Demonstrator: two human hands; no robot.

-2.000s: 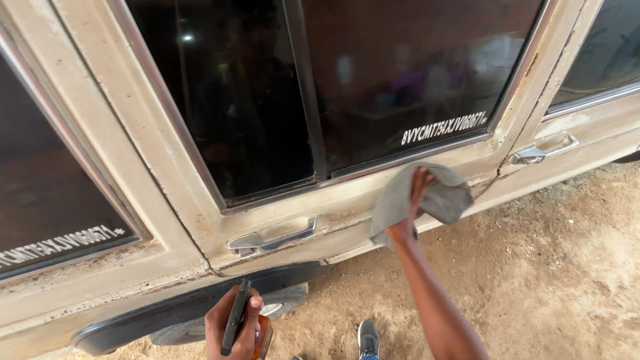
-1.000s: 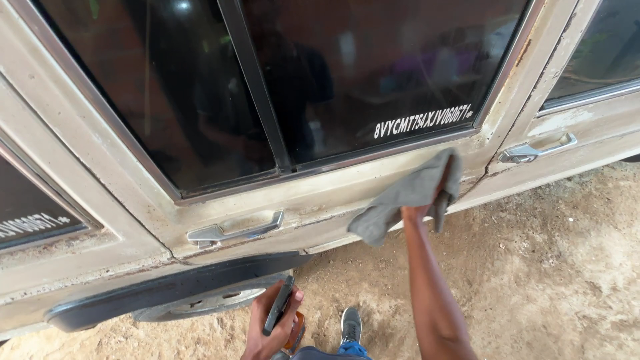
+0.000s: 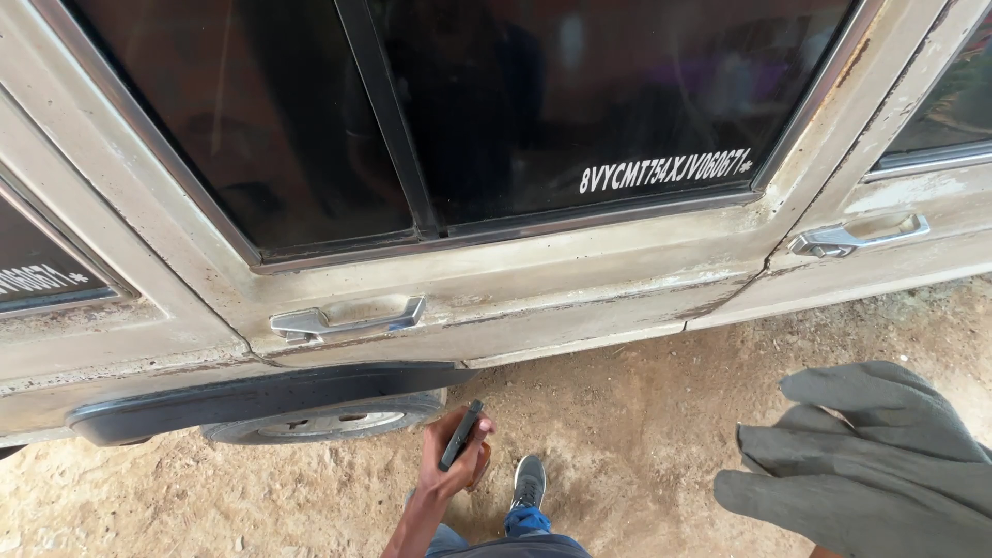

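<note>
My left hand (image 3: 457,453), low in the middle of the view, is closed around a black spray-bottle-like object (image 3: 461,435) with an orange part under the fingers. A grey cloth (image 3: 860,457) hangs spread at the lower right, away from the vehicle; it covers my right hand, and only a sliver of skin shows at the bottom edge below it. The beige vehicle door (image 3: 542,271), with worn paint and rust, spans the view. Its metal handle (image 3: 349,319) lies above and left of my left hand. The dark window (image 3: 604,101) bears white writing.
A second door handle (image 3: 860,235) sticks out at the right. Below the door are a black wheel-arch flare (image 3: 263,399) and a wheel (image 3: 333,418). Bare dirt ground (image 3: 620,434) lies under my shoe (image 3: 528,482). Another window (image 3: 39,256) is at the left.
The grey cloth was against the door below the window; it has come away from the door, down and to the right. My left hand still holds the black object.
</note>
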